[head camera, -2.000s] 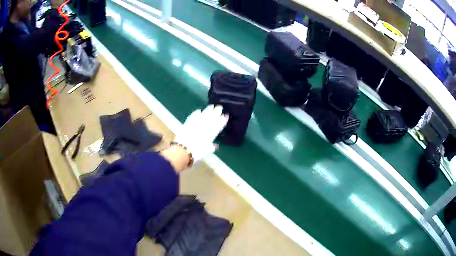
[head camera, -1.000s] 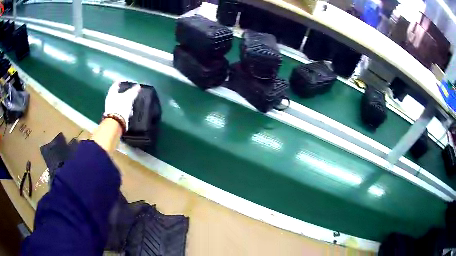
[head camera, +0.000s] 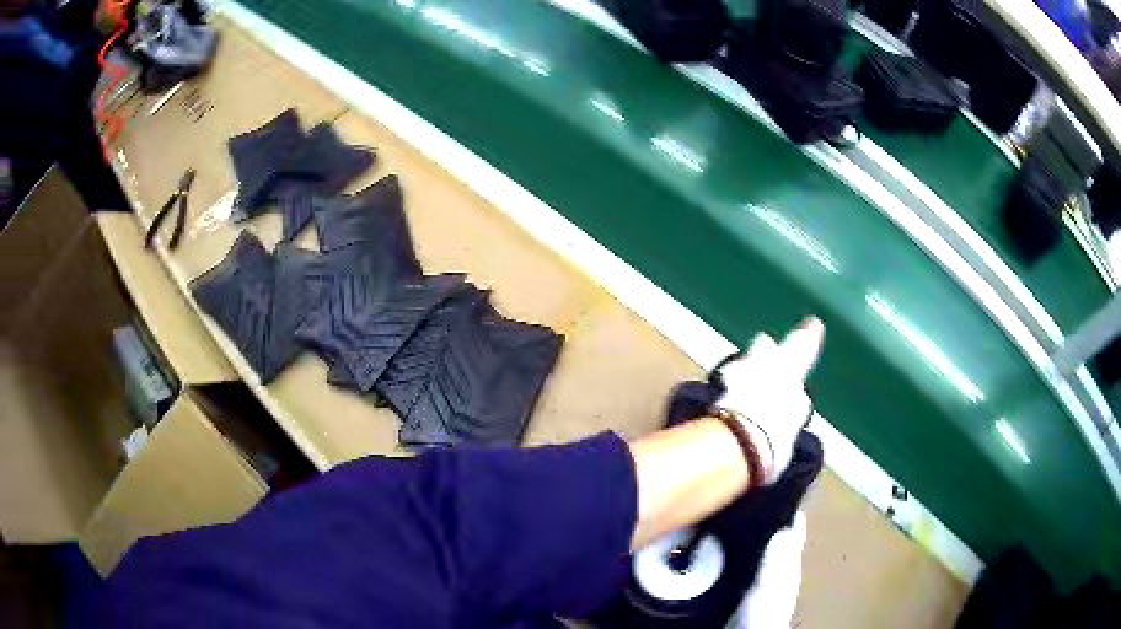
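A black speaker cabinet (head camera: 805,461) is at the bench's lower right edge, near my body, with a bare white woofer (head camera: 679,565) facing up. My gloved left hand (head camera: 772,393) lies over its far end, one finger stretched out past it; its grip is hidden. My gloved right hand (head camera: 774,584) is at the cabinet's right side, cut off by the bottom edge, its fingers hidden. My left sleeve covers part of the cabinet. Several dark speaker grilles (head camera: 479,375) with chevron ribs overlap in a pile on the bench, left of the cabinet.
Open pliers (head camera: 172,211) lie at the bench's left edge, beside an open cardboard carton (head camera: 184,461). A green conveyor belt (head camera: 639,203) runs beyond the bench's white rail. More black cabinets (head camera: 910,92) stand at upper right. A person's dark clothing shows upper left. A dark object is at lower right.
The view has shifted. My left hand has left the cabinet on the belt, which is out of view, and is at a cabinet with a bare woofer. My right hand has come into view.
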